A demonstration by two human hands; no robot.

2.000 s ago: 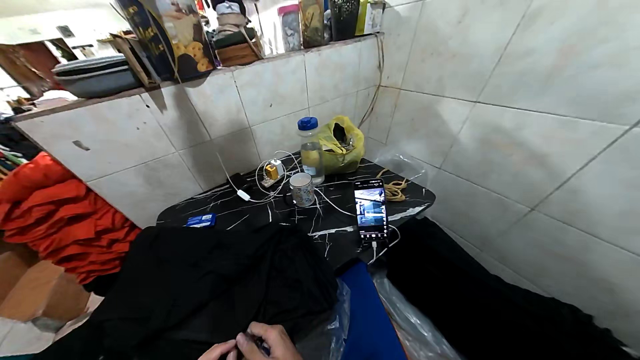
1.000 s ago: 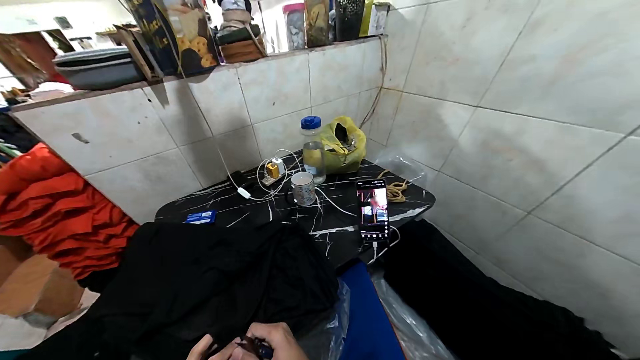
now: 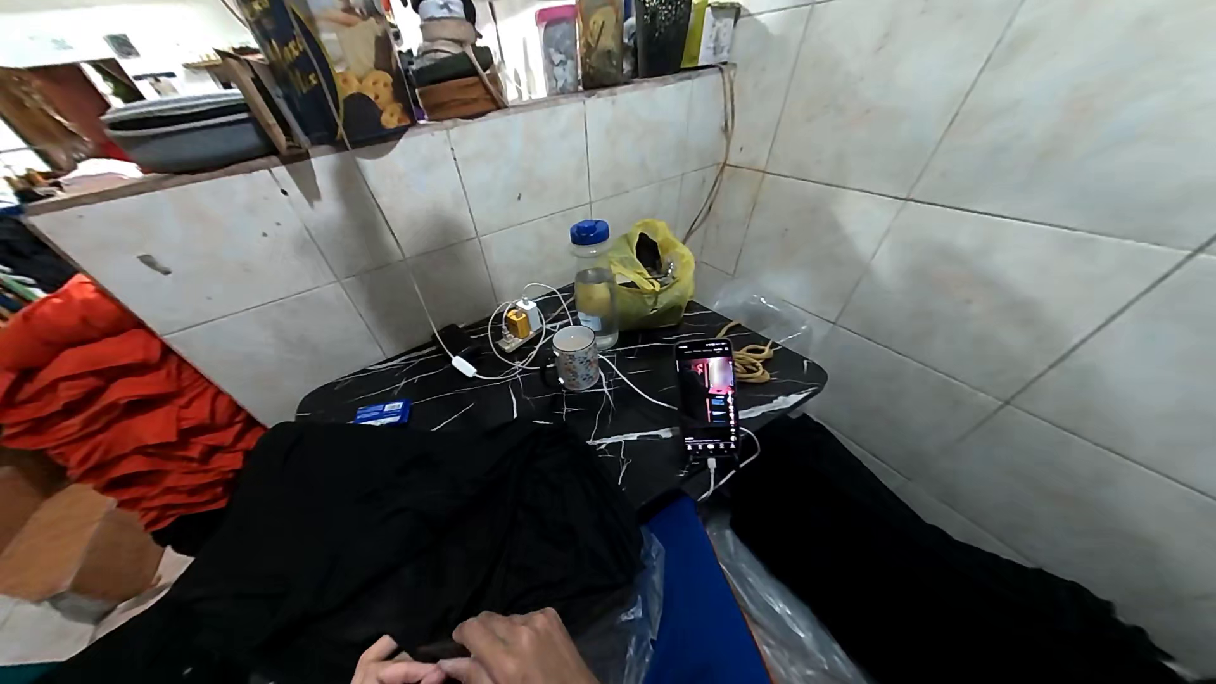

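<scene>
Black cloth point(image 3: 408, 513) lies spread across the lower left, over the near edge of a black marble-patterned table. At its lower part my left hand point(image 3: 394, 665) has its fingers bent against my right hand point(image 3: 522, 646). Both hands meet at the cloth, and the frame's bottom edge cuts them off. What is between the fingertips is hidden. A blue surface point(image 3: 698, 589) and clear plastic point(image 3: 788, 608) show to the right of the hands.
On the table point(image 3: 456, 408) are a phone point(image 3: 708, 399) with a cable, a patterned mug point(image 3: 576, 359), a water bottle point(image 3: 596, 294), a yellow bag point(image 3: 655, 285), chargers point(image 3: 520, 323) and a blue packet point(image 3: 383, 412). Red cloth point(image 3: 114, 408) is piled left; more black cloth point(image 3: 883, 560) lies right.
A small dark object showed at my right fingers one second ago; it no longer shows. My fingers have shifted slightly on the black cloth. The picture on the phone has changed.
</scene>
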